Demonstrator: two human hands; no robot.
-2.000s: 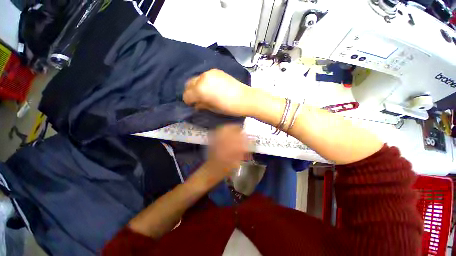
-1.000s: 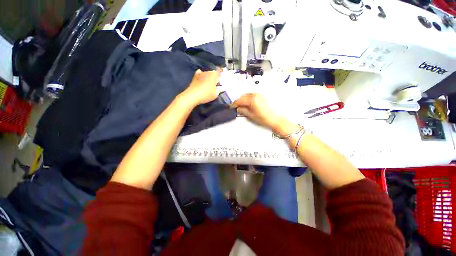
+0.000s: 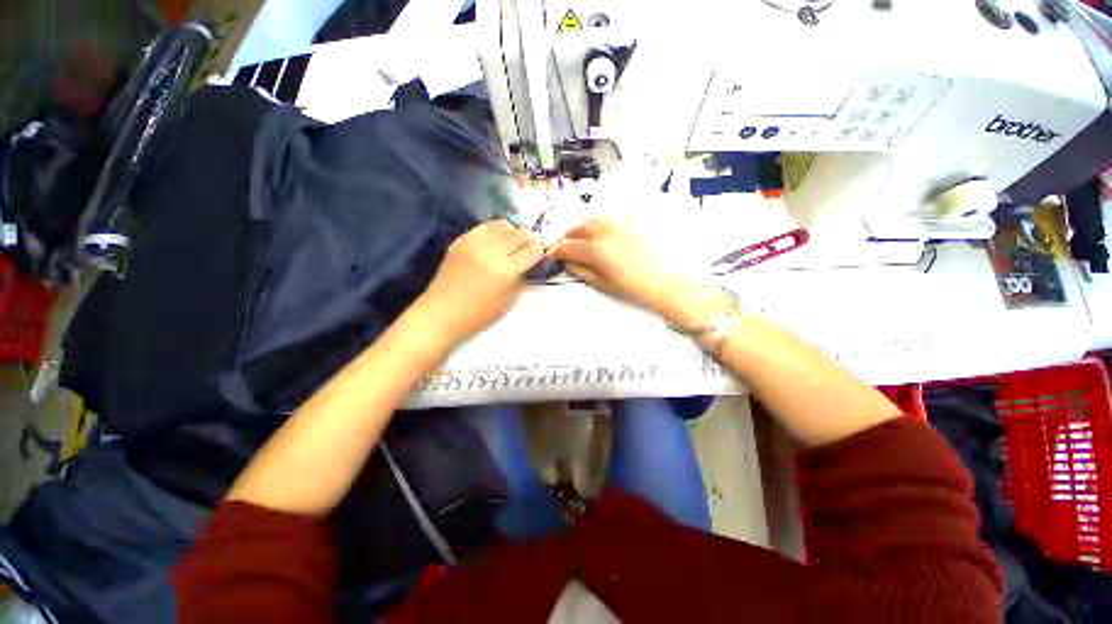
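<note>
The dark navy garment (image 3: 354,207) spreads over the table left of the needle and hangs off its front edge toward the lap. My left hand (image 3: 490,271) and my right hand (image 3: 600,258) meet in front of the presser foot (image 3: 543,173), fingertips almost touching. They pinch a small dark edge of the garment (image 3: 548,268) between them. The fingers partly hide this edge. The white sewing machine (image 3: 829,110) stands behind and to the right of my hands.
Red-handled thread snips (image 3: 766,249) lie right of my right hand. Navy scraps (image 3: 729,173) lie behind them. A dark packet (image 3: 1027,271) is at the right table end. A red basket with dark cloth (image 3: 1058,457) stands at lower right. A plastic-wrapped roll (image 3: 140,134) is far left.
My hands, crossed and apart two seconds ago, have come together at the garment's edge near the presser foot. The dark fold reaching right below my hands a second ago is now mostly out of sight.
</note>
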